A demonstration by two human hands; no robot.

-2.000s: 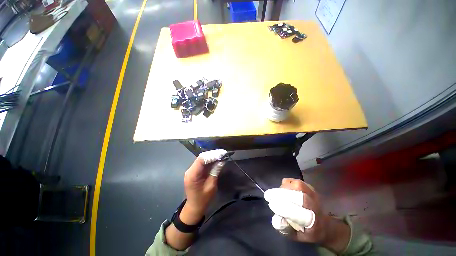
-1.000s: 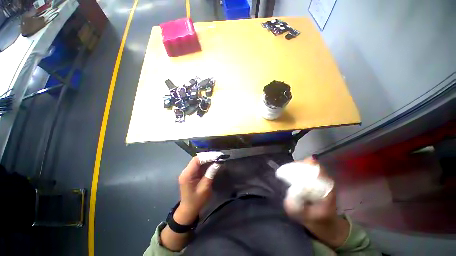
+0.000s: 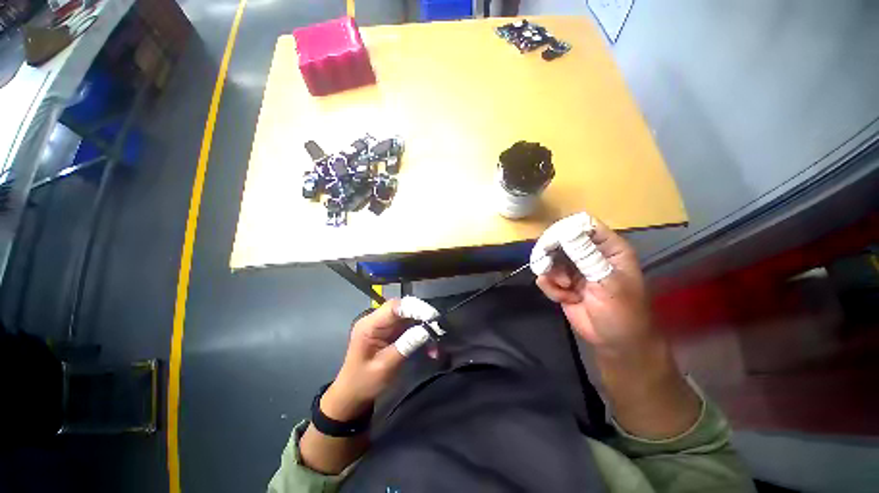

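My left hand (image 3: 386, 337), with white-wrapped finger and thumb, holds a small black-and-silver part (image 3: 436, 328) between the fingertips. My right hand (image 3: 593, 279), with white-wrapped fingers, pinches one end of a thin dark rod (image 3: 492, 288). The rod slants down to the left and its other end meets the part in my left hand; whether it enters the part is too small to tell. A whitish cup (image 3: 521, 201) with a rough black top stands near the table's front right. A loose pile of black-and-silver parts (image 3: 352, 179) lies left of centre on the table.
The yellow-tan table (image 3: 453, 96) stands ahead, its front edge just beyond my hands. A pink-red box-shaped bin (image 3: 333, 58) is at its far left and a smaller parts group (image 3: 532, 38) at its far right. Red, blurred equipment (image 3: 713, 298) is at the right.
My right hand has moved up and forward towards the cup's side of the table edge, and the rod now slants upward to it. My left hand still holds a part, slightly lower.
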